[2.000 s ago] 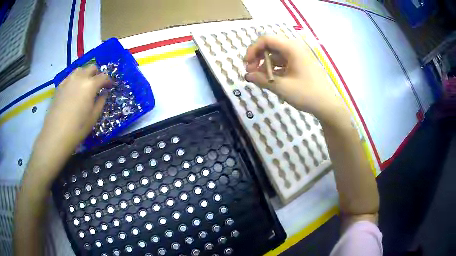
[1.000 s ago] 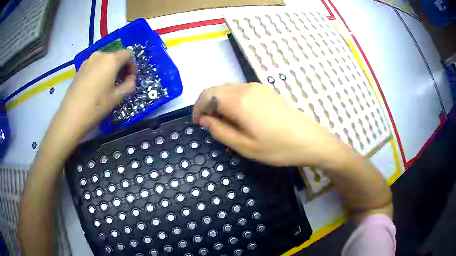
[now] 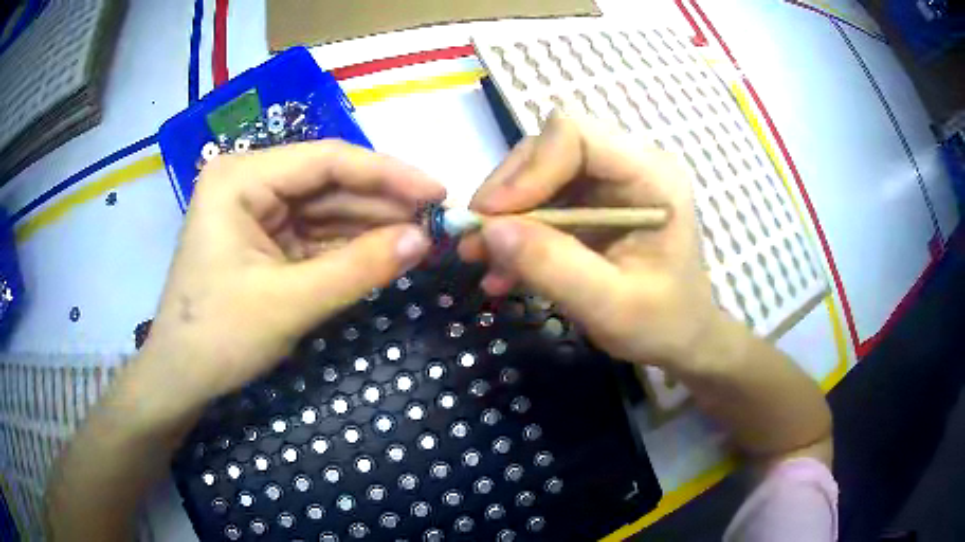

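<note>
My left hand (image 3: 302, 238) pinches a small round metal part (image 3: 435, 220) with a dark rim between thumb and fingertips, above the black tray (image 3: 603, 445). My right hand (image 3: 593, 228) holds a thin tan stick tool (image 3: 603, 217) roughly level. Its pale tip points left and meets the round part. The tray has rows of round pockets, many with silver-centred parts. Both hands hide the tray's upper rows.
A blue bin (image 3: 185, 138) with small silver fittings and a green label stands behind my left hand. A slotted cream board (image 3: 741, 233) lies right of the tray. Another slotted board (image 3: 53, 408) is at lower left, stacked boards (image 3: 48, 85) upper left, cardboard (image 3: 423, 19) at the top.
My left hand has moved out of the blue bin to the right, with a round part in its fingertips. My right hand has risen from the tray, and the stick now meets that part.
</note>
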